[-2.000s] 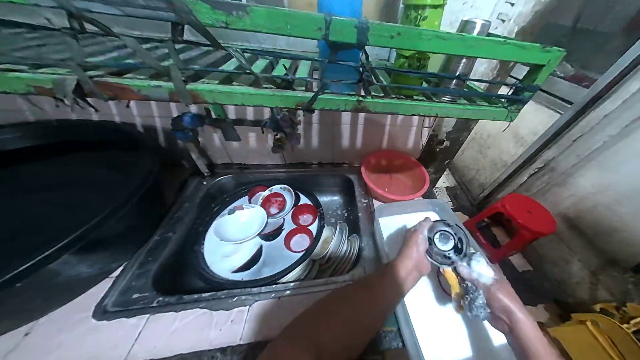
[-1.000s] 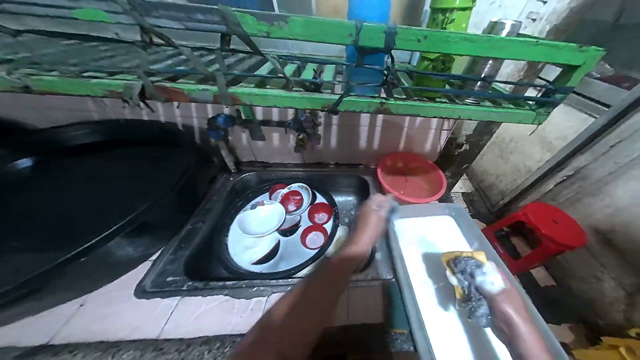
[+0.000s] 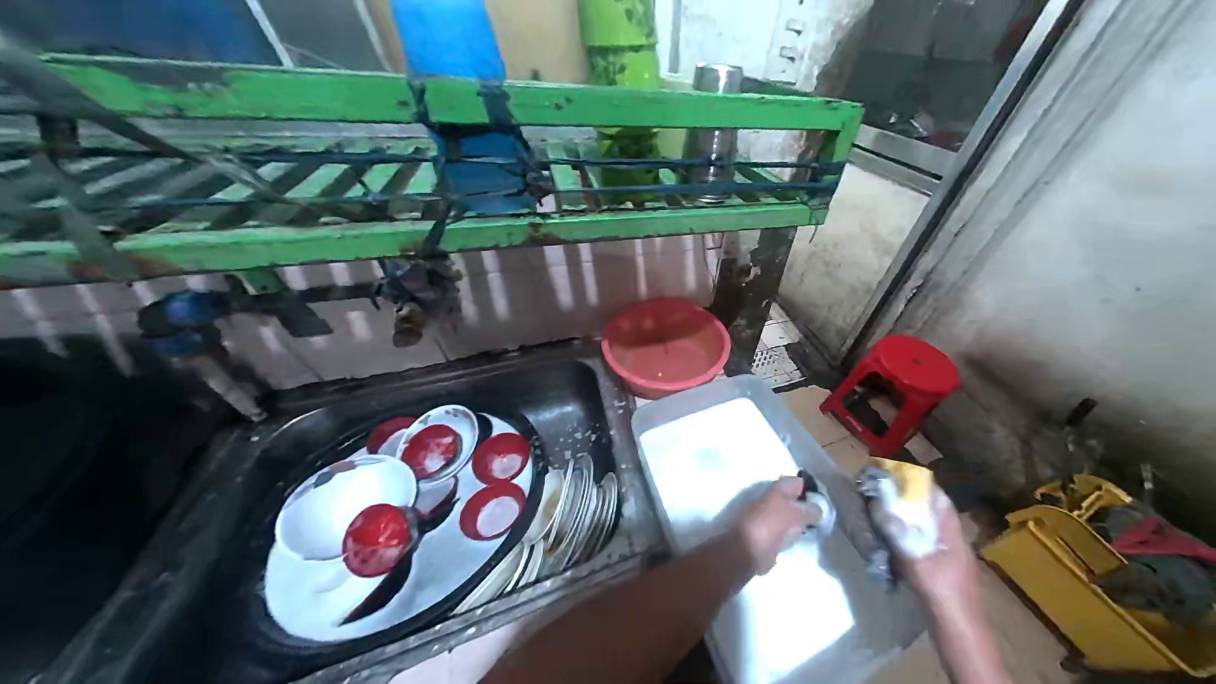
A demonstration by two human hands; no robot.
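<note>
My left hand [image 3: 781,524] grips a small, blurred dark-and-whitish item [image 3: 819,508], perhaps a dish, over a translucent plastic tub [image 3: 698,389] with white, bright contents. Just right of the tub, my right hand [image 3: 931,556] holds a foamy yellow sponge [image 3: 910,483] together with a grey mesh scrubber [image 3: 874,522]. In the metal sink [image 3: 560,399], a black round basin [image 3: 540,465] contains whitish water, white bowls [image 3: 318,503] and several small red bowls [image 3: 501,458]. Plates [image 3: 575,503] stand on edge beside that basin.
A red plastic basin [image 3: 665,347] sits behind the tub. Taps [image 3: 408,323] project from the tiled wall beneath a green slatted rack [image 3: 570,228]. At right are a red stool [image 3: 902,380] and a yellow container [image 3: 1073,579]; a large black vessel [image 3: 66,513] is at left.
My left hand, at the sink's right edge a second ago, is now over the tub. A further red bowl shows at the front of the black basin. My right hand keeps the sponge.
</note>
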